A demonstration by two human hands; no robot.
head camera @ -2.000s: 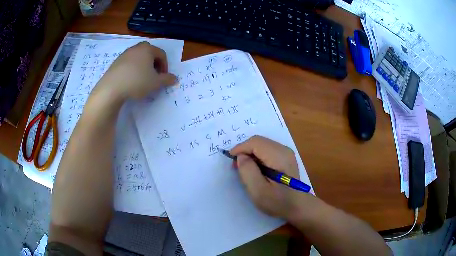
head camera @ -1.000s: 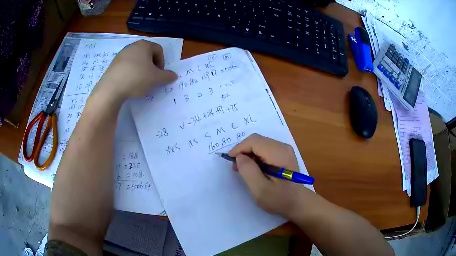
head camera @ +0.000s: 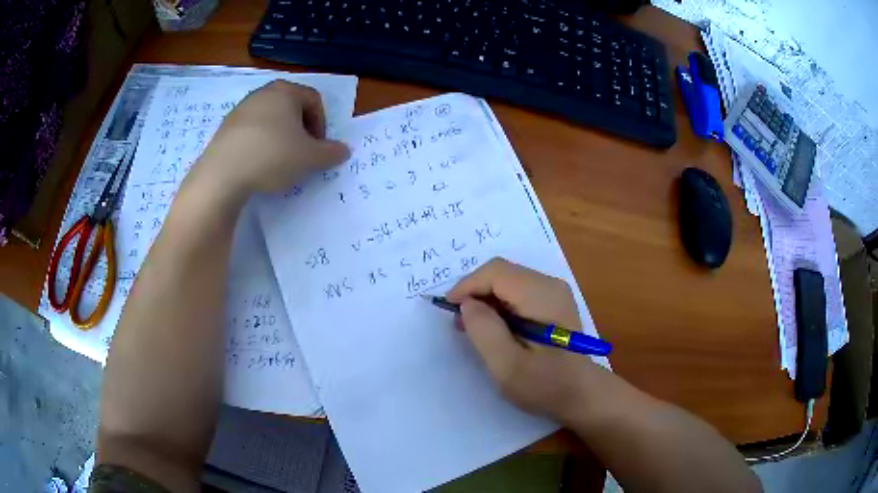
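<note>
A white order worksheet [head camera: 404,385] with handwritten size letters and numbers lies tilted on the desk. My right hand [head camera: 520,337] holds a dark pen [head camera: 554,334] with a blue cap end and yellow band. Its tip is at the paper, just under the underlined row of numbers. My left hand [head camera: 274,140] rests over the worksheet's upper left edge, fingers curled and thumb on the paper; its fingertips are hidden. A second handwritten sheet [head camera: 255,380] lies partly under my left forearm and the worksheet.
Scissors [head camera: 93,270] lie on papers at the left. A keyboard [head camera: 472,63] is at the back, a mouse [head camera: 705,218] right of the worksheet. A blue object [head camera: 701,100], a calculator [head camera: 772,142], pink-lilac sheets [head camera: 804,241] and a black slab with white cable [head camera: 810,332] are at the right.
The number row above the line now reads more fully than two seconds ago, and the pen tip has moved slightly below it. My left hand has barely moved.
</note>
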